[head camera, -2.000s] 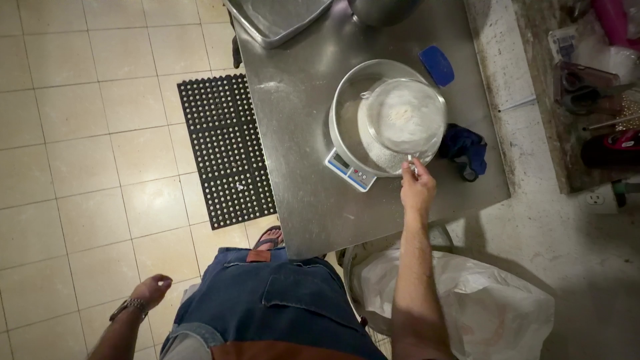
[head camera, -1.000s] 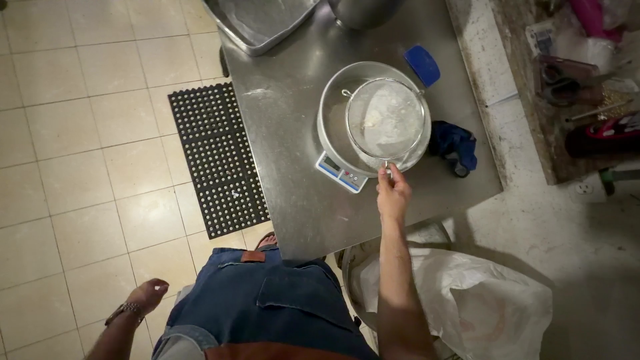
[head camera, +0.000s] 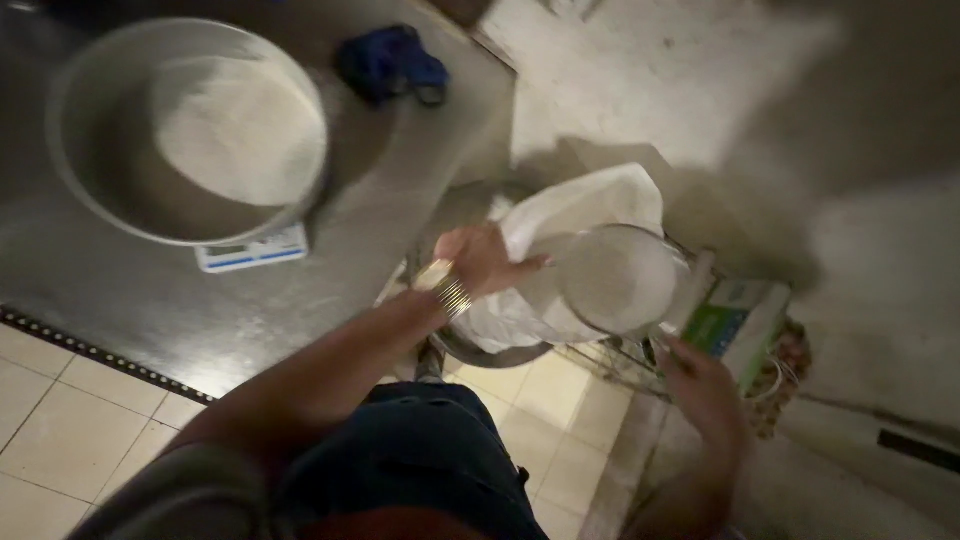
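Note:
My right hand (head camera: 701, 382) grips the handle of a round mesh sieve (head camera: 619, 281), held over a white plastic sack (head camera: 592, 199) that lines a round container (head camera: 495, 356). The sieve looks pale inside; blur hides how much it holds. My left hand (head camera: 480, 259), with a metal watch at the wrist, is at the sack's near left edge; its grip is unclear from blur. On the steel table, a large metal bowl (head camera: 124, 176) with white powder (head camera: 236, 135) in it rests on a white digital scale (head camera: 255, 251).
A crumpled blue cloth-like item (head camera: 394, 64) lies on the steel table (head camera: 352, 247), right of the bowl. Beyond the sack are a wire rack (head camera: 630, 364), a green and white package (head camera: 724, 322) and a net bag of brownish items (head camera: 787, 360). A black mat edge (head camera: 112, 360) shows at lower left.
The sieve has moved in my right hand from above the bowl to above the sack. My left hand has come from the lower left to the sack. The view has swung right.

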